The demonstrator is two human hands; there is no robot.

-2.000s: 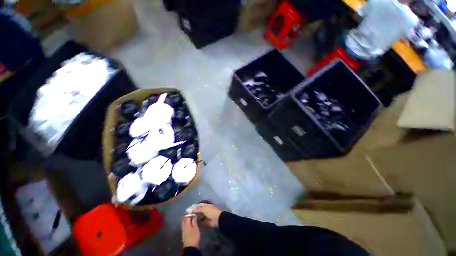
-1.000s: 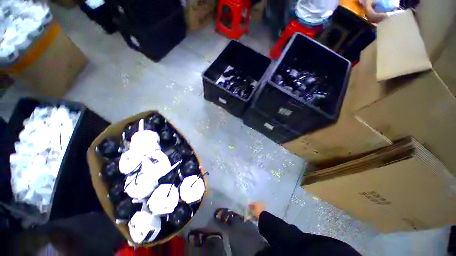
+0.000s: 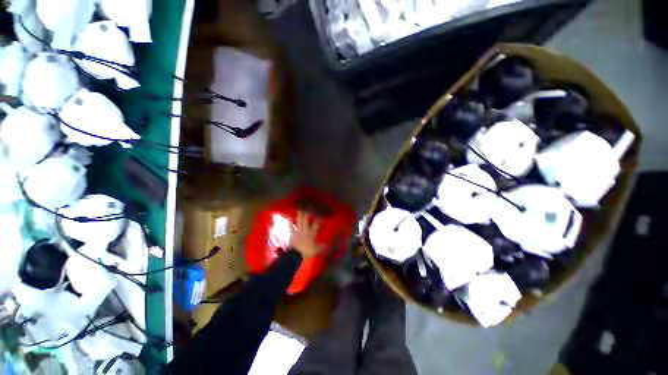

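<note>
My left hand (image 3: 308, 237) lies on the seat of the red stool (image 3: 266, 247), its fingers apart; a dark spot shows on the seat just above the fingertips. The stool stands between the green-topped bench and the round carton bin (image 3: 634, 157). The bin is filled with white camera bodies (image 3: 458, 254) and black ball parts (image 3: 511, 75). My right hand is out of the picture.
The green-topped bench (image 3: 160, 220) at left holds many white cameras (image 3: 95, 117) whose black cables hang over its edge. Brown cartons (image 3: 223, 238) stand below it. A black crate (image 3: 395, 80) of whitish parts is at the top; black crates (image 3: 622, 278) stand at right.
The view has swung left to the bench, so the carton bin now appears at right. My left hand has come onto the red stool. My right hand has left the picture.
</note>
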